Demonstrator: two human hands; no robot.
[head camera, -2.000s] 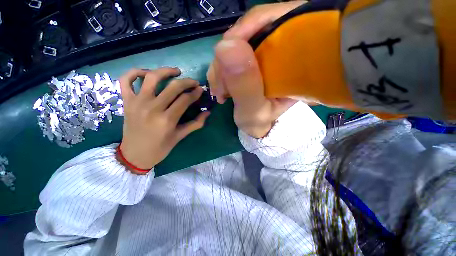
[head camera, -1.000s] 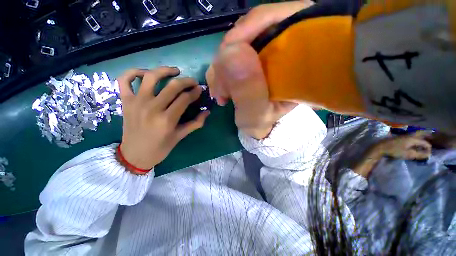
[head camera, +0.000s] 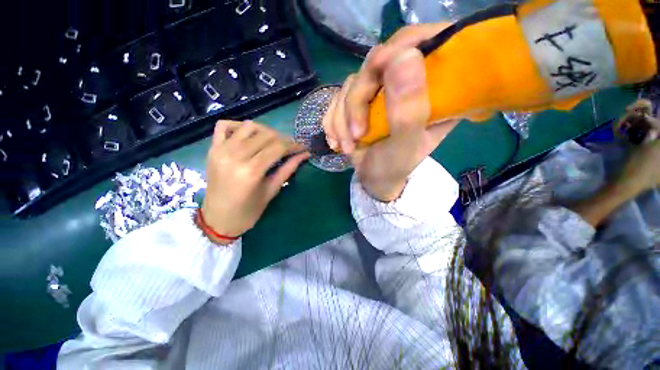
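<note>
My right hand (head camera: 391, 108) is shut on the orange electric screwdriver (head camera: 470, 72), which has a grey tape label with black writing. Its dark nose (head camera: 319, 142) is over the round, dotted screw plate (head camera: 311, 119), partly hidden by my right fingers. My left hand (head camera: 246, 170) is just left of the plate, fingers bent together around a small black unit (head camera: 277, 168); only a dark edge of it shows. A heap of silvery-white small plates (head camera: 148, 195) lies left of my left hand.
The black compartment tray (head camera: 152, 108), with round units in its pockets, fills the upper left. A few small pieces (head camera: 56, 285) lie far left. Clear plastic bags (head camera: 354, 18) are at the top. A binder clip (head camera: 472, 184) sits at the bench edge. Another person's arm (head camera: 622, 188) is at right.
The view has shifted, showing more of the tray and the screw plate. The screwdriver has moved away from the unit at my left hand to the screw plate.
</note>
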